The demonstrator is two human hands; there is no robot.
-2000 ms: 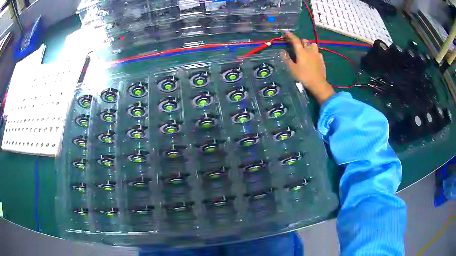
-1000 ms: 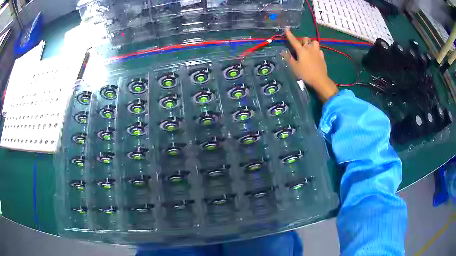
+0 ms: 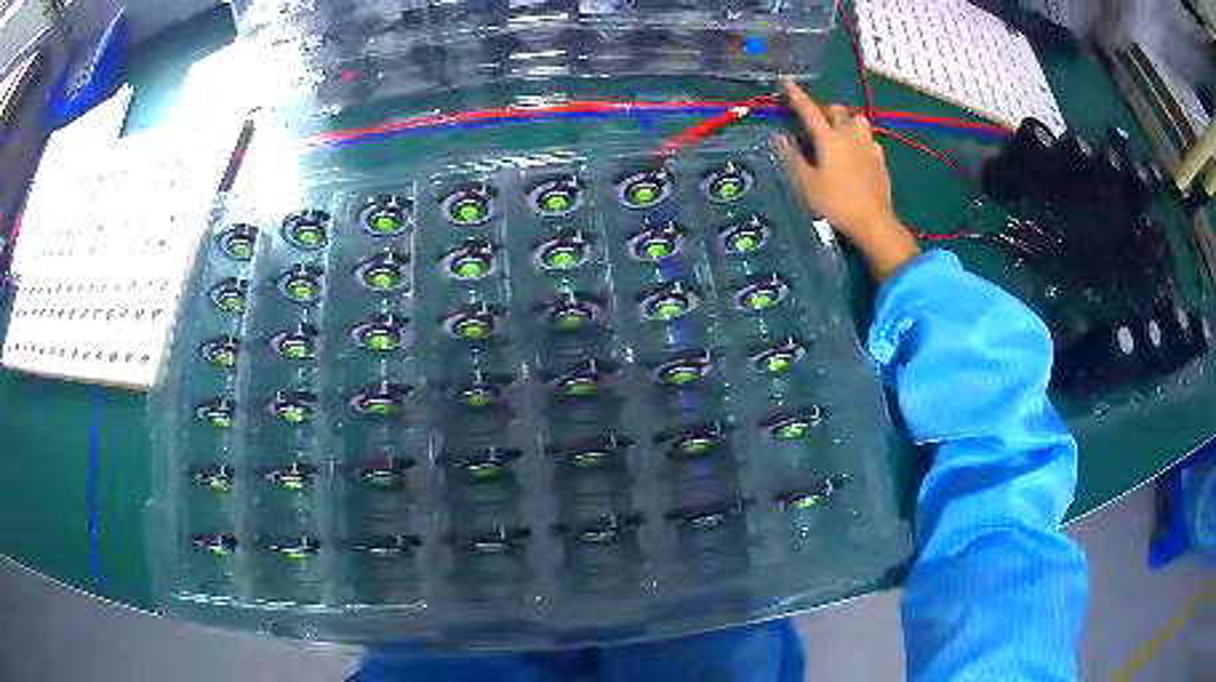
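A large clear blister tray [image 3: 534,616] lies flat in front of me, with columns of round speaker drivers [image 3: 470,205] with bright green centres in its pockets. My right hand [image 3: 846,171] is bare and rests at the tray's far right corner, index finger stretched forward and thumb apart from it, and I see nothing held in it. The red test probe [image 3: 704,132] lies at the tray's back edge, left of my fingers. Its thin cable passes by my index fingertip; whether they touch is unclear. My left hand is out of the picture.
Shiny stacked blister trays [image 3: 560,51] stand at the back. White holding boards lie at left [image 3: 100,273] and back right [image 3: 963,60]. Black wired parts [image 3: 1100,253] are heaped at right. Red and blue lines [image 3: 534,116] cross behind the tray. A blue bin [image 3: 88,67] is far left.
The whole view has shifted slightly, so the bench things appear a little further right. My right hand keeps its pose and its place beside the tray and probe.
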